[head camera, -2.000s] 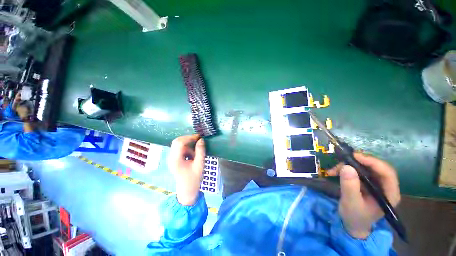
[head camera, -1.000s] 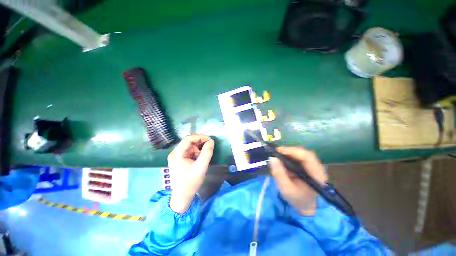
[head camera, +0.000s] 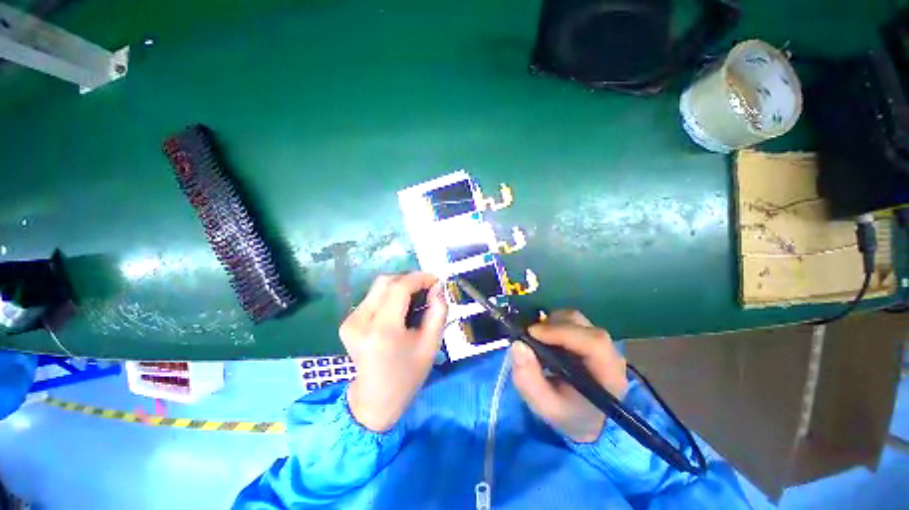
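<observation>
Several display modules (head camera: 454, 203) lie in a row on white backing on the green bench mat. Orange-yellow flex tails (head camera: 512, 239) stick out on their right side. My right hand (head camera: 570, 377) grips the black soldering iron (head camera: 583, 382); its thin tip points at the dark face of the third module from the top. My left hand (head camera: 391, 342) is at the left edge of the row, thumb and index finger pinched together near the iron's tip. Any solder wire between these fingers is too fine to make out.
A ribbed red-black bundle (head camera: 229, 224) lies to the left. A black spool holder (head camera: 30, 291) is far left. A fan (head camera: 603, 45), a tape roll (head camera: 743, 97), cardboard (head camera: 787, 234) and a black box (head camera: 865, 149) are right. A white-framed bracket (head camera: 62, 48) is upper left.
The view has shifted, so bench things appear further left. My left hand has moved from near the ribbed bundle to the modules. The iron's tip has moved from the second module down to the third.
</observation>
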